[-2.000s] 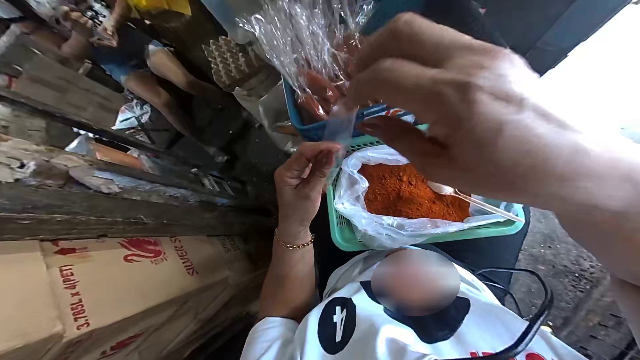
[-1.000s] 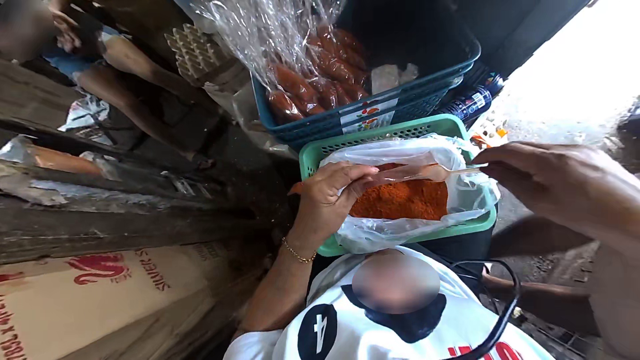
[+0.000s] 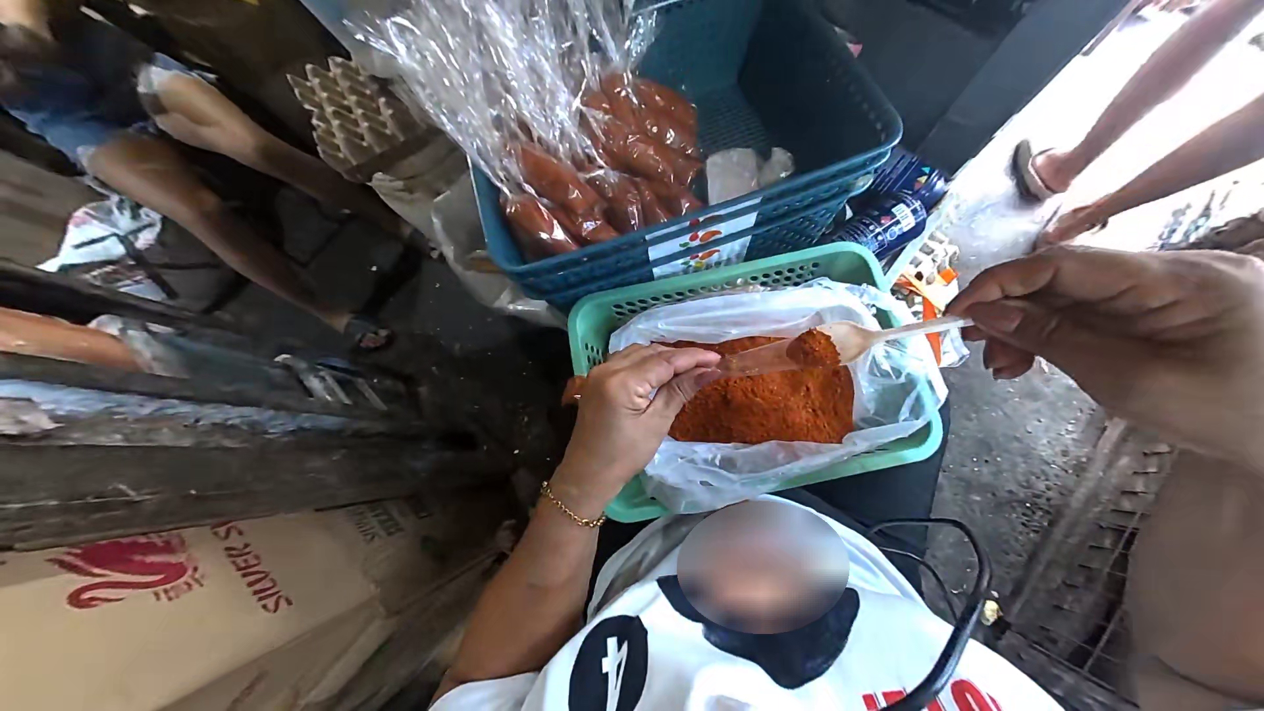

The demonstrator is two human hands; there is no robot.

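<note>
My left hand (image 3: 632, 400) pinches a small clear plastic bag (image 3: 760, 359) over the red-orange powder (image 3: 775, 407). From the right, my right hand (image 3: 1066, 326) grips the handle of a pale plastic spoon (image 3: 857, 341). Powder heaps on the spoon's bowl, which is at the bag's mouth; whether it is inside is hard to tell. The loose powder lies in a white plastic liner (image 3: 889, 395) within a green plastic basket (image 3: 592, 331) on my lap.
Behind stands a blue plastic basket (image 3: 583, 272) with several clear bags of reddish-brown filling (image 3: 563, 188). Egg trays (image 3: 346, 114) are at upper left, a printed cardboard box (image 3: 197, 612) at lower left. Dark cans (image 3: 889, 222) lie right of the blue basket. Other people's legs (image 3: 1136, 118) show at both sides.
Two seconds ago both hands were at the small bag, and the spoon lay in the powder basket. My right hand has since taken the spoon, which now carries powder at the bag.
</note>
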